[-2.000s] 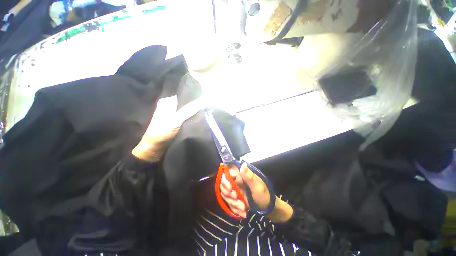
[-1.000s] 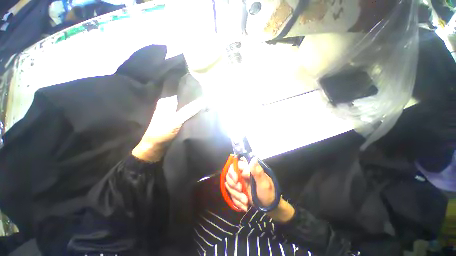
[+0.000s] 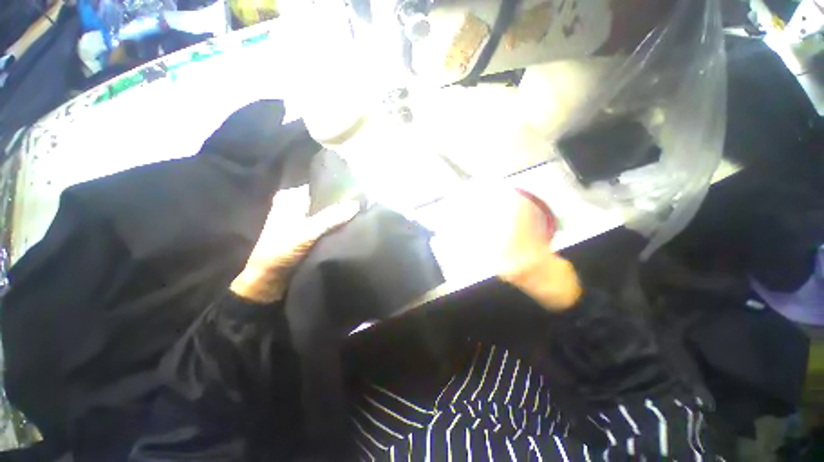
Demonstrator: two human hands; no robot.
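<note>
The large black fabric [image 3: 135, 226] spreads over the left of the machine bed and hangs down in front. My left hand [image 3: 294, 239] holds it left of the needle area [image 3: 397, 106], thumb pointing right; glare washes out the fingertips. A dark grey fabric flap [image 3: 379, 262] lies right of and below that hand. My right hand [image 3: 535, 257] is blurred and overexposed over the front edge of the bed. The red handle of the scissors [image 3: 544, 212] shows against its far side; the fingers' grip is hidden, and most of the scissors is lost in glare.
The cream machine head [image 3: 578, 27] crosses the top. A clear plastic bag [image 3: 691, 135] hangs at right, with a dark rectangular object [image 3: 610, 149] by it. Dark cloth [image 3: 750, 334] lies at far right. Striped clothing [image 3: 488, 415] covers my lap.
My right hand has moved up and right from above my lap to the bed, with the scissors. My left hand keeps its place on the fabric. The view has shifted slightly.
</note>
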